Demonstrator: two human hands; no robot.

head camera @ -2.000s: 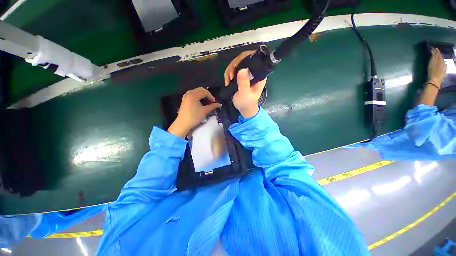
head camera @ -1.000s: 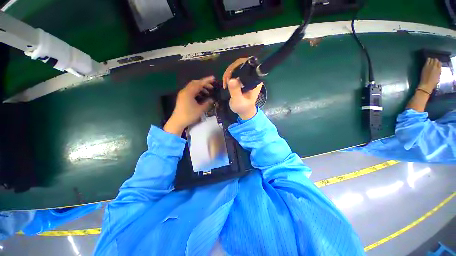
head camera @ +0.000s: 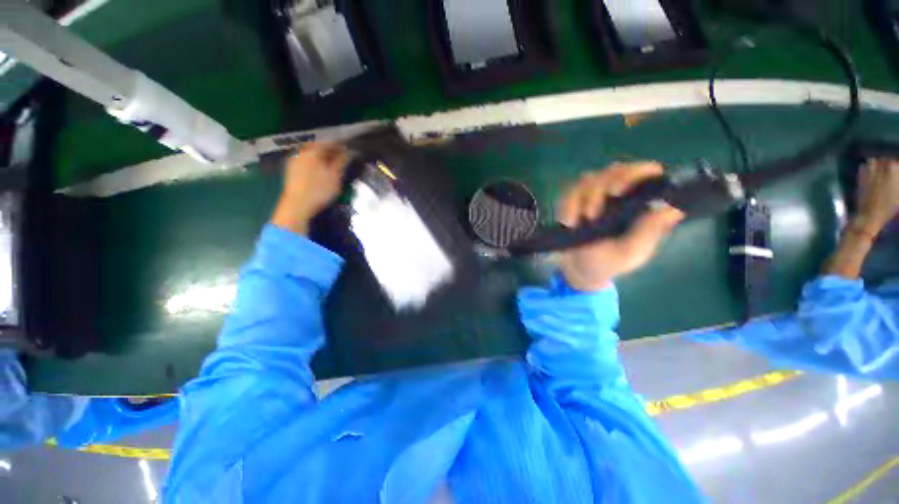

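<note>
My right hand [head camera: 613, 224] is closed around the black electric screwdriver [head camera: 631, 212], slanted low with its tip near the round grey mesh-like screw dish [head camera: 503, 214]. The open tablet device [head camera: 399, 246], with a silver-white centre, lies in its black tray [head camera: 446, 212], turned at an angle on the bench. My left hand [head camera: 315, 177] is at the tray's far left corner, its fingertips against the black edge; blur hides the exact grip. A small orange spot shows at the device's far end.
Several devices in black trays [head camera: 480, 30] lie on the green conveyor beyond the whitish rail [head camera: 552, 106]. A white tubular arm [head camera: 148, 108] is at left. A black controller box [head camera: 752, 251] lies at right. Another person's hand [head camera: 875, 202] is at far right. More trays stand at far left.
My right hand and the screwdriver have moved right, off the device, and the tool is lowered to a slant. My left hand has moved left and away. The tray has turned and shifted away from my body.
</note>
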